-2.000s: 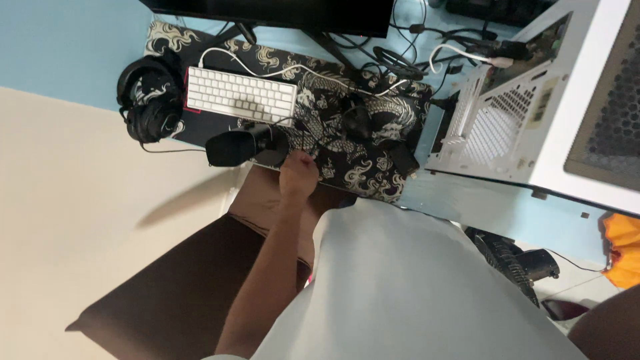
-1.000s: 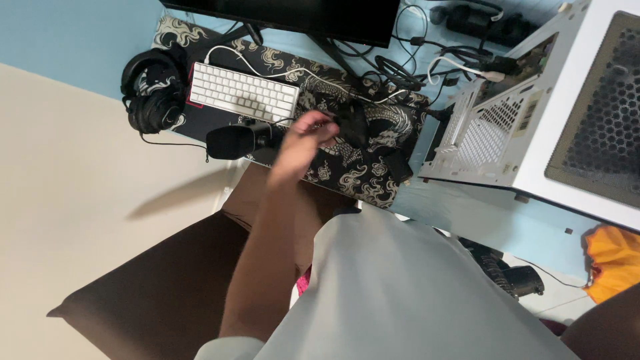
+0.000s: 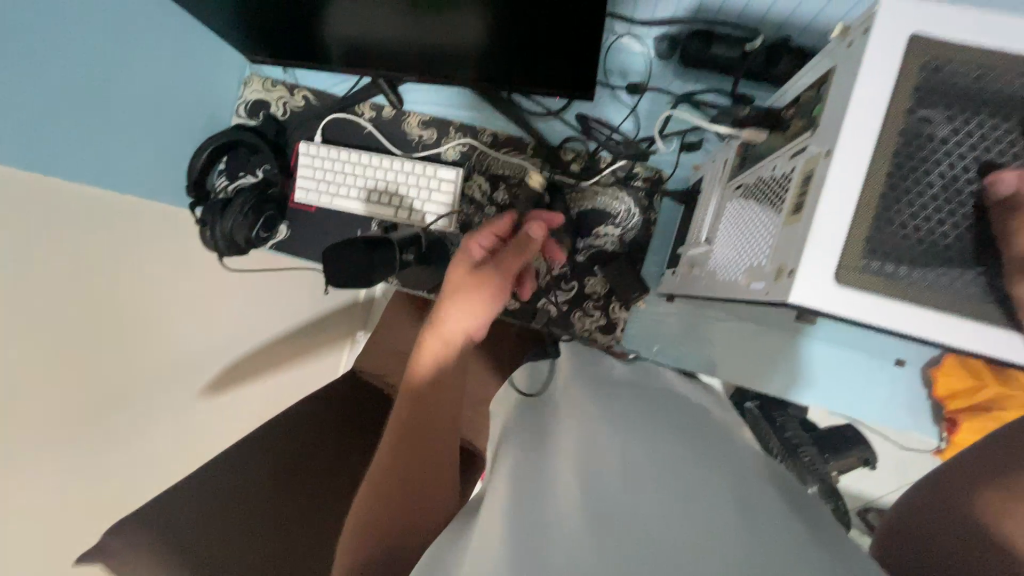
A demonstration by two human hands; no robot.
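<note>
My left hand [image 3: 500,268] is over the patterned desk mat [image 3: 596,316], its fingertips pinched at what looks like a dark cable plug [image 3: 530,192] with a pale tip; blur hides the exact grip. Just left of it are a black microphone with a foam cover [image 3: 360,262] and a white keyboard [image 3: 378,182]. A dark cable loop [image 3: 552,380] hangs at the mat's front edge. Part of my right hand [image 3: 1010,228] shows at the right edge, against the mesh panel of a white computer case [image 3: 816,280]; most of it is out of frame.
Black headphones [image 3: 236,188] lie at the mat's left end, below a monitor [image 3: 448,40]. Tangled cables [image 3: 608,136] and a black power strip [image 3: 712,52] are behind the mat. A small dark box-like object [image 3: 624,278] is near its right end. Orange cloth [image 3: 976,400] is at lower right.
My left hand has lifted from the mat's front edge and moved forward, and the plug now shows at its fingertips. My right hand has come into view on the case. A cable loop has appeared.
</note>
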